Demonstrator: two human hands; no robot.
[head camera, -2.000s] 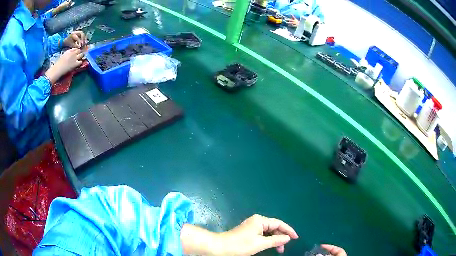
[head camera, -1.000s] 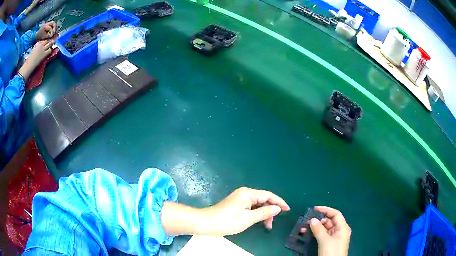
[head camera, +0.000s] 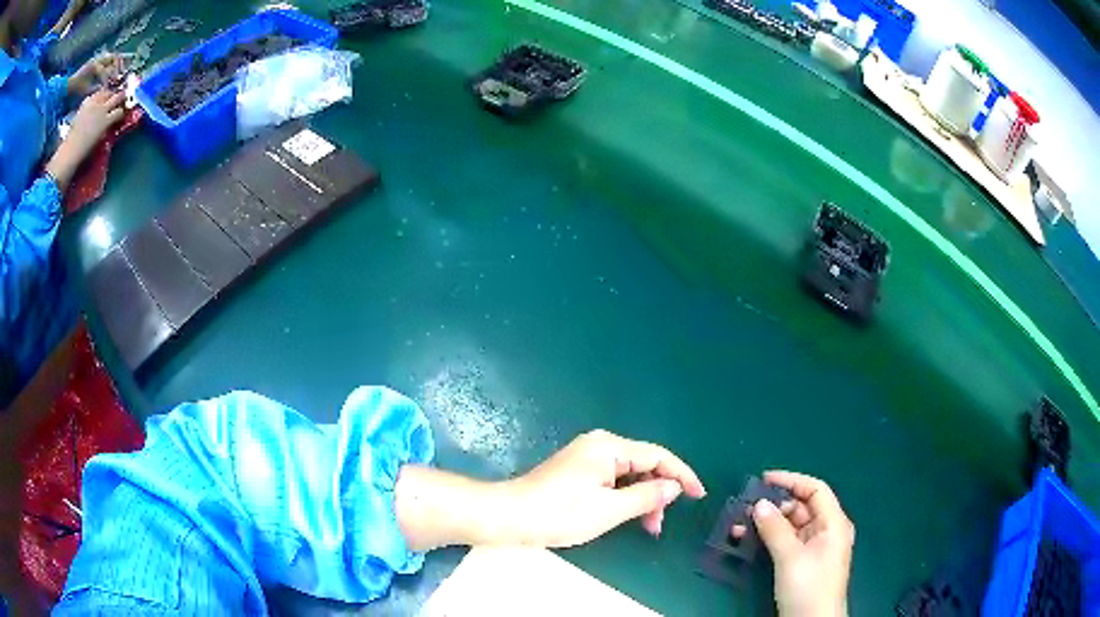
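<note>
My right hand (head camera: 806, 542) grips a thin flat black inner panel (head camera: 738, 530) by its upper right part, between thumb and fingers. The panel is tilted and has cutouts; part of it is hidden by the fingers. My left hand (head camera: 591, 488) is just left of the panel, with its fingers curled and a small gap to the panel. It shows nothing held. A white sheet (head camera: 531, 587) lies below my left hand, cut off by the bottom edge.
Open black housings (head camera: 848, 259) stand across the green bench, one at the upper middle (head camera: 528, 80). A dark slab (head camera: 229, 241) lies left, beside a blue parts bin (head camera: 199, 135) with a clear bag (head camera: 293, 93). Another blue bin (head camera: 1019, 548) is at lower right. A person's hands (head camera: 97, 109) are upper left.
The view has shifted to the right and downward. My right hand with the panel has come up from the bottom edge into view. The white sheet and right bin now show more.
</note>
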